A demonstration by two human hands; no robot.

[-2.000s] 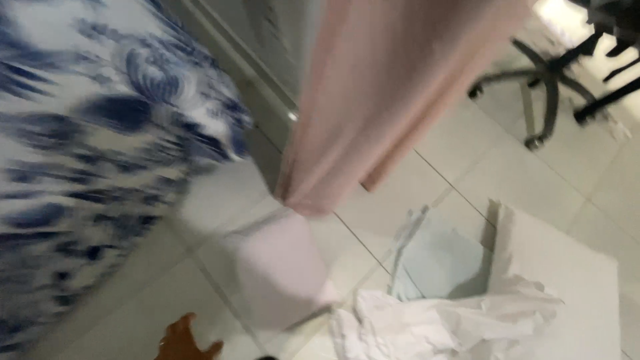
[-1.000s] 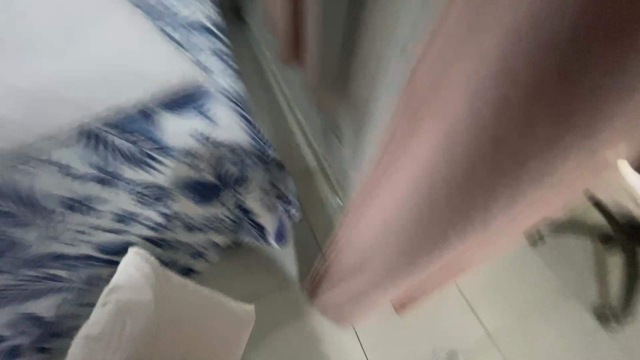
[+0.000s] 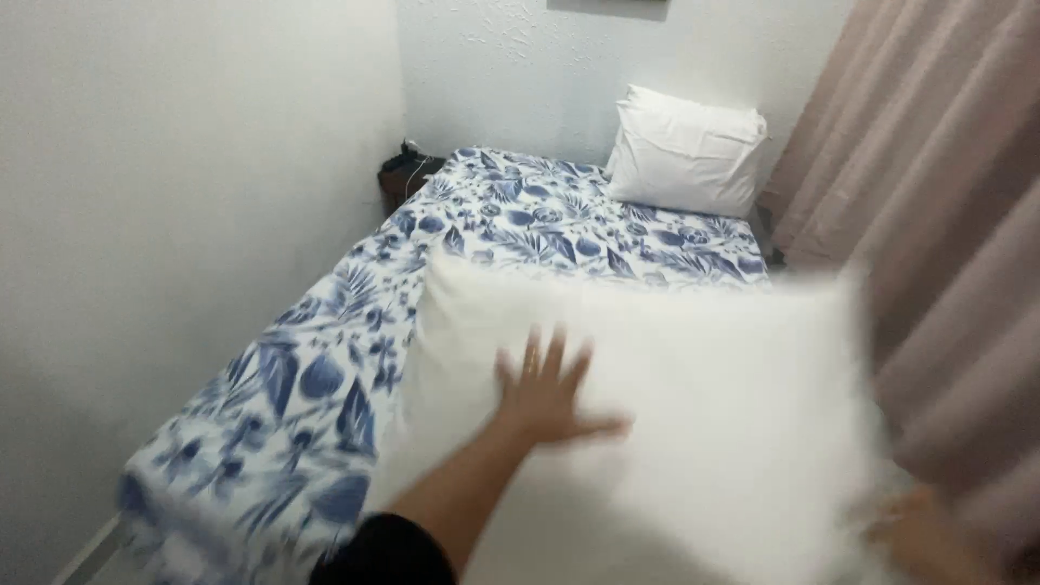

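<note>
A large white pillow (image 3: 715, 366) fills the lower middle of the view, over the near part of a bed with a blue-and-white leaf-print sheet (image 3: 520, 219). Against its face lies my left hand (image 3: 548, 394), palm toward the pillow and fingers spread. My right hand (image 3: 926, 528) is blurred at the pillow's lower right edge; its fingers cannot be made out, so its grip is unclear. A second white pillow (image 3: 686, 154) leans upright against the wall at the bed's far right corner.
Long pink curtains (image 3: 934, 244) hang along the right side of the bed. A dark bedside table (image 3: 398, 175) with a cable stands at the far left corner. A plain wall (image 3: 203, 162) runs along the left.
The view has swung up from the floor and bed edge to the whole bed. My left hand now shows against a large white pillow; a pillow corner showed at the lower left one second ago.
</note>
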